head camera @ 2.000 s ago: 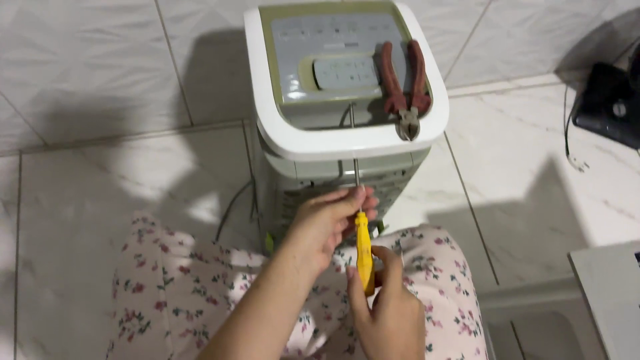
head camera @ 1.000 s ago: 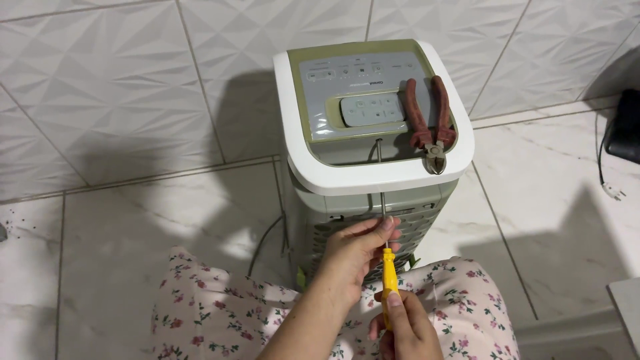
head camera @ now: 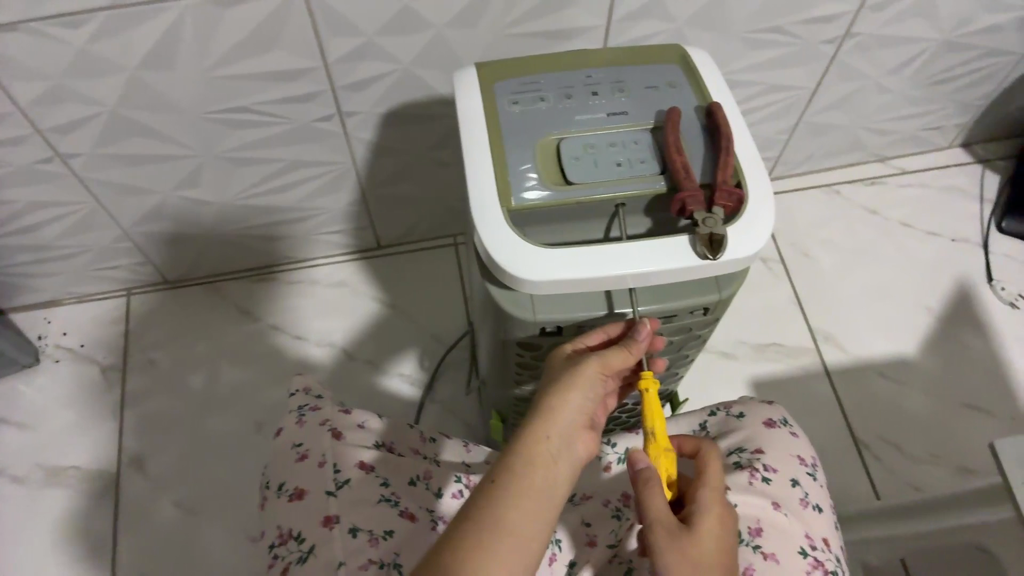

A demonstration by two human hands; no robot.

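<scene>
My left hand [head camera: 596, 380] pinches the metal shaft of a screwdriver near its handle. The yellow handle of the screwdriver [head camera: 656, 432] lies between the fingers of my right hand [head camera: 688, 500]. The long shaft runs under the white top rim of a portable air cooler [head camera: 520, 268], and its upper part shows in the recess behind the rim. Where the tip ends is hard to tell. Diagonal cutting pliers with red handles [head camera: 710, 220] rest on the cooler's top, with their jaws on the rim. A grey remote control [head camera: 612, 156] sits in the top panel.
A dark cord [head camera: 436, 368] lies left of the cooler, on the marble-look floor tiles. A textured tile wall [head camera: 200, 120] stands behind. At the right edge are a black object [head camera: 1011, 200] and a plug [head camera: 1005, 294]. My legs in flowered fabric [head camera: 360, 480] flank the cooler's front.
The view has shifted, so the cooler sits farther right in the frame than two seconds ago. Both hands keep their hold on the screwdriver, and the pliers stay on the cooler's top.
</scene>
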